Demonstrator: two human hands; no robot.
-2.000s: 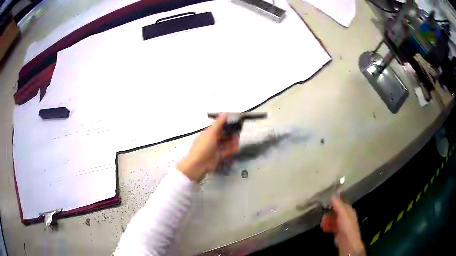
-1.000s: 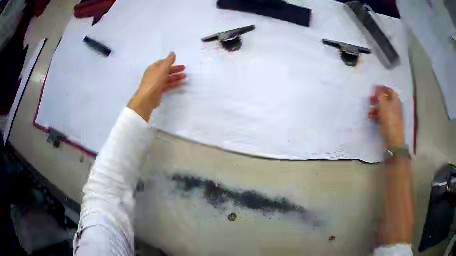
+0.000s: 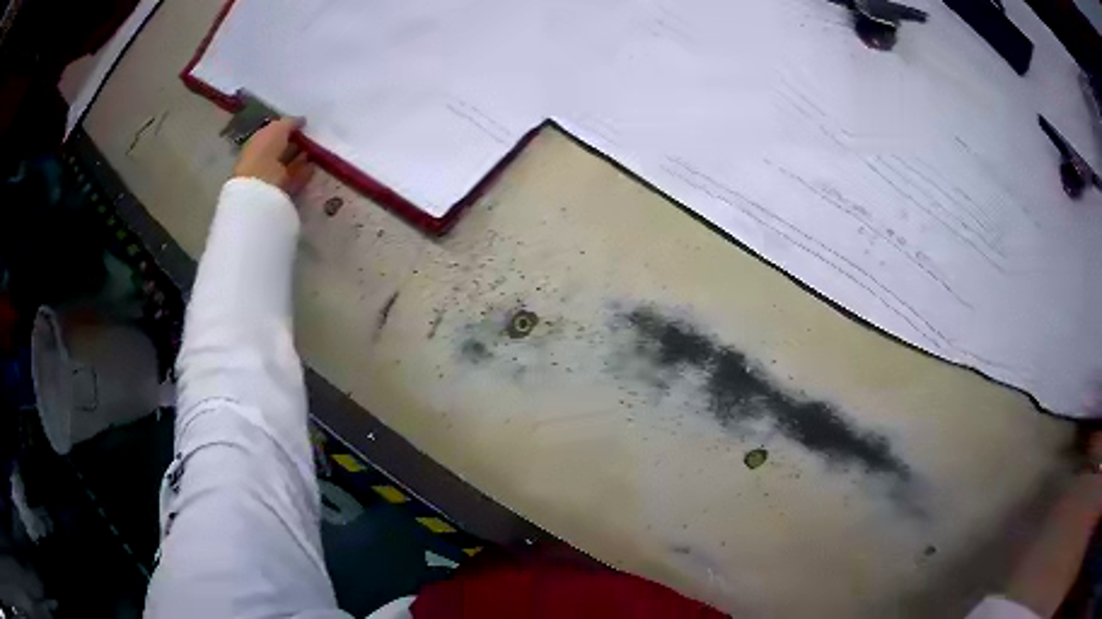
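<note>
The fabric stack, with a white paper marker (image 3: pixel 749 133) on top and a dark red edge (image 3: pixel 375 191), lies across the upper part of the view. My left hand (image 3: pixel 271 155) is at the stack's near left edge, its fingers closed around a cloth clamp (image 3: pixel 250 120); the hand partly hides the grip. My right hand is at the right rim of the view, mostly cut off and blurred; its wrist (image 3: pixel 1079 490) is beside the stack's near right corner. What it does cannot be seen.
Two clamps lie on the paper, one at the top (image 3: pixel 877 27) and one at the right (image 3: pixel 1071 169). A dark weight (image 3: pixel 993 30) is at the top right. The beige table (image 3: pixel 580 411) has a dark smudge. A white bucket (image 3: pixel 91 375) stands on the floor at left.
The view has swung left. My left hand has moved from above the paper to the clamp at the stack's edge. My right hand has gone to the rim of the view.
</note>
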